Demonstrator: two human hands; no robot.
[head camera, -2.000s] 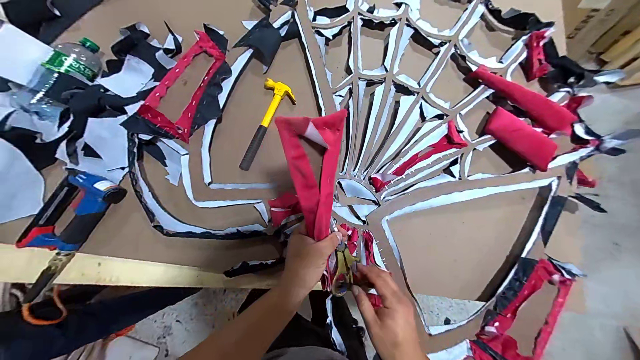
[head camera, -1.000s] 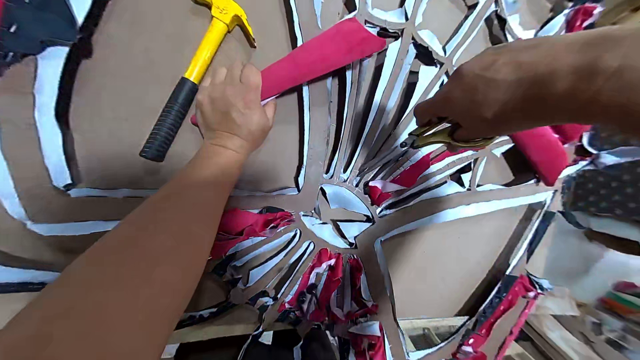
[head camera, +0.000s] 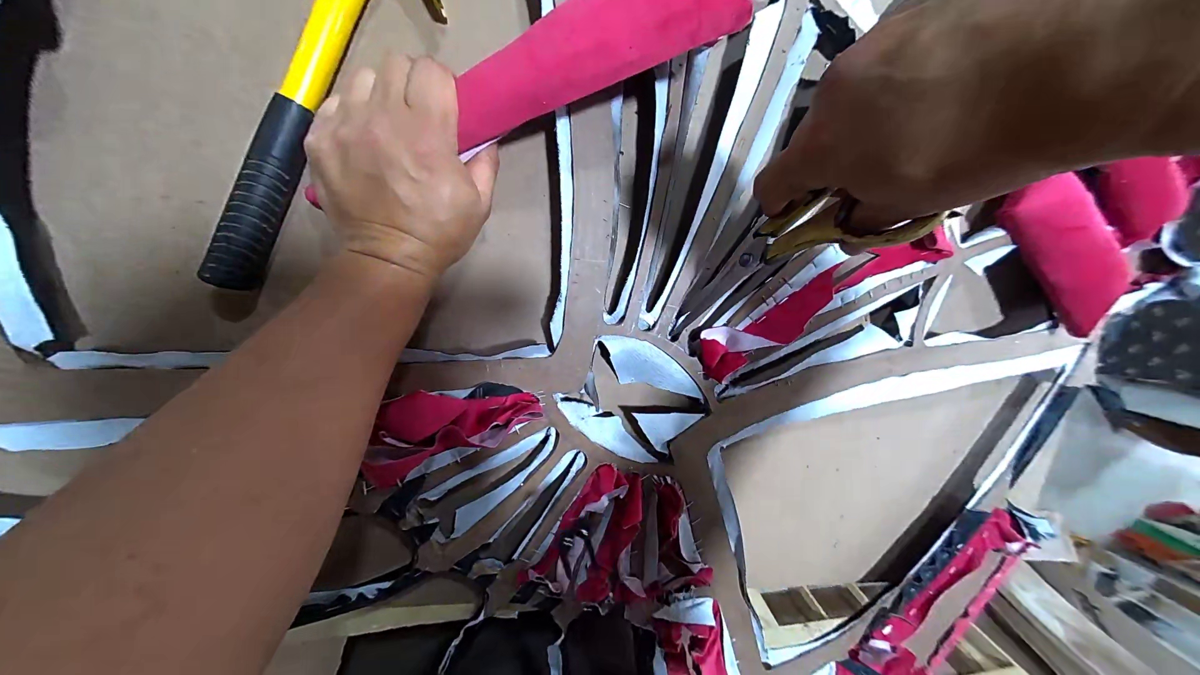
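A long padded piece covered in pink-red fabric (head camera: 600, 56) lies slanting across the top middle, with my left hand (head camera: 398, 159) closed around its lower left end. At the upper right, my right hand (head camera: 862, 159) holds scissors with gold-coloured handles (head camera: 816, 230). Their blades point down and left, over the narrow slots of a brown cut-out panel (head camera: 586, 253); whether the blades touch it is unclear. Red fabric strips (head camera: 792, 314) lie just below the scissors. More bunched red fabric (head camera: 609, 544) is fixed with staples around the slots below the panel's round centre (head camera: 637, 394).
A claw hammer (head camera: 277, 159) with a yellow shaft and black grip lies left of my left hand. Red padded pieces (head camera: 1069, 248) sit at the right. Wooden slats (head camera: 806, 609) show below, through an opening. A red-edged fabric frame (head camera: 947, 600) is at the lower right.
Two seconds ago both hands were at the panel's lower edge, with a folded red piece upright in the left. Since one second ago the hands have stayed nearly in place; the view is closer.
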